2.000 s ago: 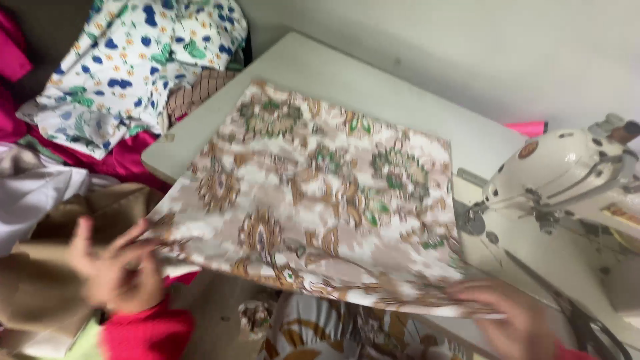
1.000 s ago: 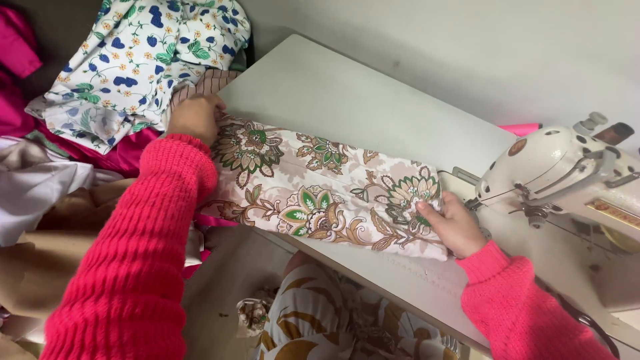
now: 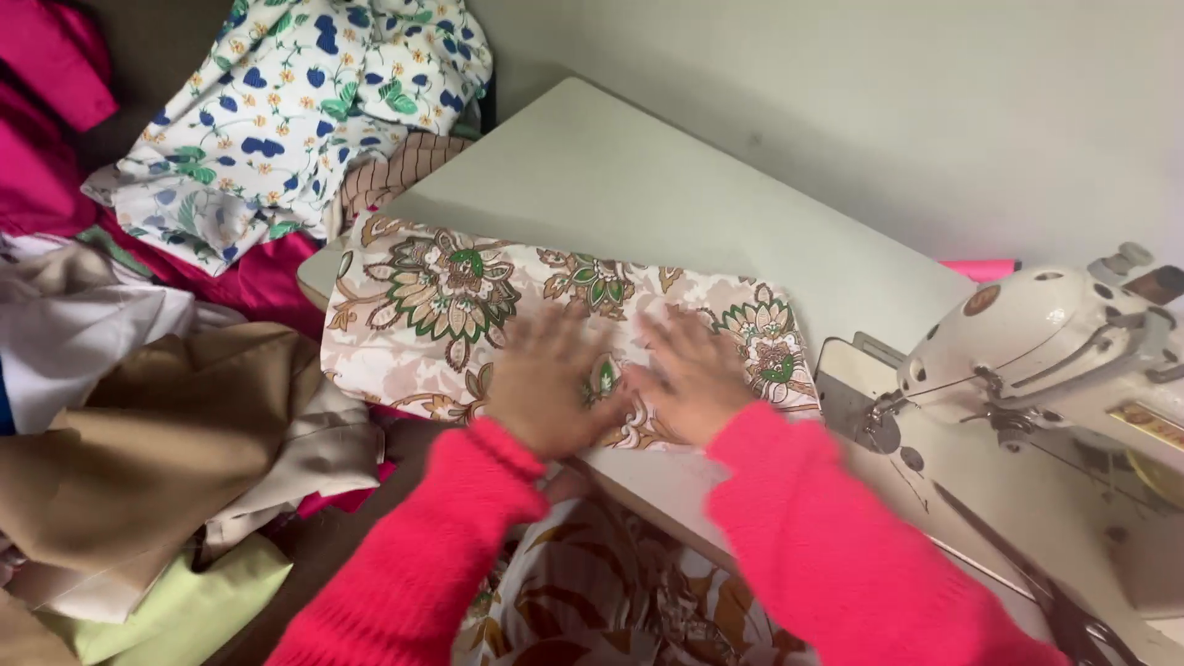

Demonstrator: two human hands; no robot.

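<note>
A folded piece of floral-print fabric (image 3: 416, 356) lies as a long flat strip across the sewing table (image 3: 629, 185). Both palms rest on its middle, side by side. My left hand (image 3: 555, 384) presses flat with its fingers spread and a little blurred, the thumb pointing toward the other hand. Just to its right, my right hand (image 3: 689, 375) also lies flat with spread fingers. Neither hand grips anything. To the right of the fabric stands a white sewing machine (image 3: 1045, 342), its needle area close to the strip's right end.
Strawberry-print fabric (image 3: 277, 120) lies heaped behind the table's left end. Brown cloth (image 3: 166, 444), white cloth (image 3: 92, 333) and light green cloth (image 3: 185, 601) are piled at the left. Dark scissors (image 3: 1008, 555) lie at the lower right. A pink object (image 3: 980, 269) is behind the machine.
The floral fabric, spread wide two seconds ago, is now a narrower folded strip. Both hands have come from its two ends to its middle; the right hand no longer holds the right end.
</note>
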